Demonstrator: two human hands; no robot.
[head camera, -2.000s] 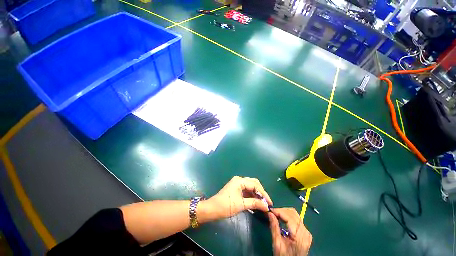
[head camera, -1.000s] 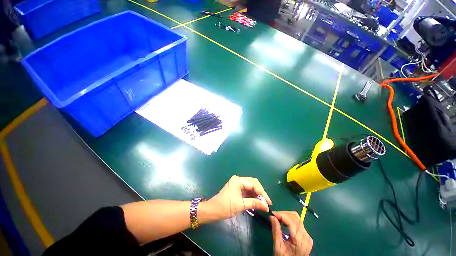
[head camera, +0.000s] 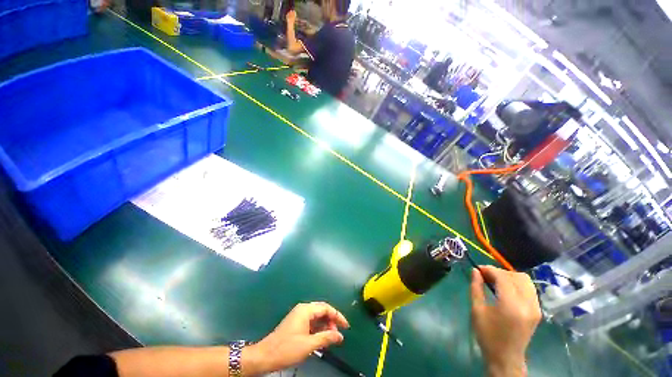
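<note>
My right hand (head camera: 505, 313) pinches a thin black lead (head camera: 477, 268) at the nozzle of the yellow and black heat gun (head camera: 401, 278). The gun stands on the green bench with its silver slotted nozzle pointing up and away. My left hand (head camera: 306, 333) is left of the gun, fingers apart and curved, with nothing seen in it. One lead (head camera: 392, 335) lies on the bench by the gun's base. Another dark lead (head camera: 339, 364) lies below my left hand, partly cut off by the lower edge. A bundle of dark leads (head camera: 249, 219) lies on the white paper.
A large blue bin (head camera: 125, 158) stands left of the white paper sheet (head camera: 177, 193); another bin (head camera: 40, 26) is beyond it. An orange hose (head camera: 471, 206) and a silvery metal tool (head camera: 440, 184) are at the right. A person (head camera: 331, 48) sits across the bench.
My hands have parted. The right has moved up and right to the nozzle with a lead; the left has opened. The view has tilted up and right, bringing the person into view.
</note>
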